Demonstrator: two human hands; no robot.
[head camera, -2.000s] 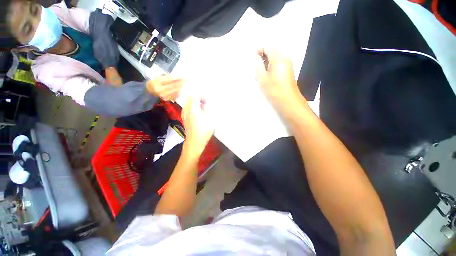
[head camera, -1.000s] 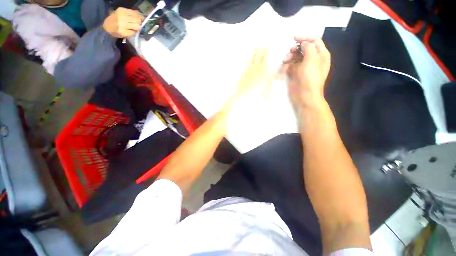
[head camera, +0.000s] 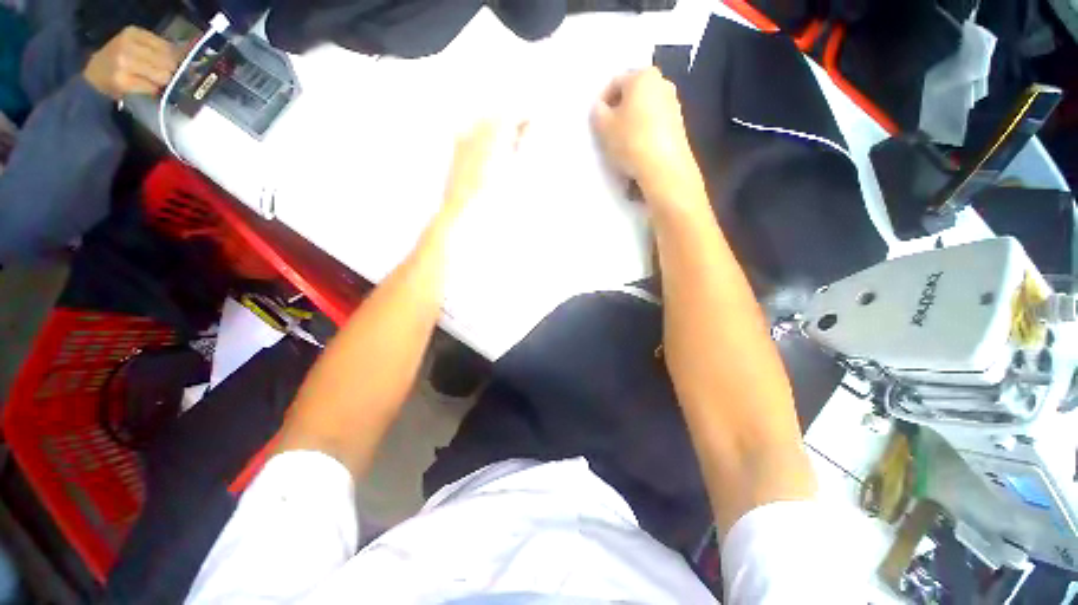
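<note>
My left hand (head camera: 482, 160) is over the white table (head camera: 550, 254), overexposed and washed out; whether it holds anything cannot be told. My right hand (head camera: 644, 124) is to its right over the same table, fingers curled inward; what is between them is hidden. The hands are apart. A dark bit shows under my right wrist. Black fabric (head camera: 792, 219) with a thin white line lies right of my right hand, and dark cloth (head camera: 567, 378) hangs over the table's front edge.
The brother sewing head (head camera: 934, 307) stands at the right, yellow-gold loops (head camera: 893, 473) near it. A red basket (head camera: 59, 414) with dark cloth is below left. Another person's hand (head camera: 132, 65) is beside a grey-black unit (head camera: 242, 89) at the upper left. Black fabric lies at the back.
The view has swung right, showing more of the sewing head. My hands were closer together a second ago, with a small dark metallic thing at my right fingertips; that thing no longer shows.
</note>
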